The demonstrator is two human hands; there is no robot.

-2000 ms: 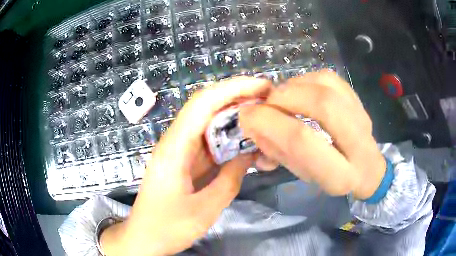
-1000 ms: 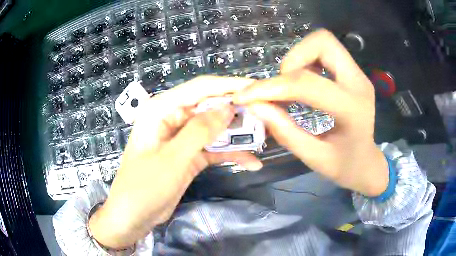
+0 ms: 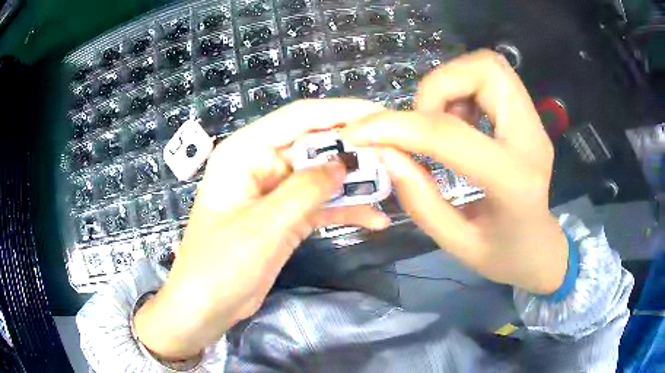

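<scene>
A white housing [image 3: 370, 175] is held above the clear blister tray [image 3: 162, 140], its recessed face up with dark recesses and a small dark rectangle. My left hand [image 3: 251, 197] grips it from the left, thumb on the recessed face and fingers around the edges. My right hand [image 3: 481, 167] touches the housing's upper right edge with thumb and index finger; its other fingers are curled. Whether a small part is between the right fingertips is hidden. A second white housing [image 3: 188, 150] with a round dark hole rests on the tray, left of my left hand.
A dark fixture at the right has a red button [image 3: 553, 119], a small rectangular panel [image 3: 589, 143] and round silver knobs [image 3: 509, 55]. Stacked black trays [image 3: 29, 291] stand at the left edge. The green mat [image 3: 44, 25] shows at the upper left.
The held housing has turned and tilted, showing more of its recessed face. My right hand first lifted off its front, with the fingers rearranged, and now touches its upper right edge.
</scene>
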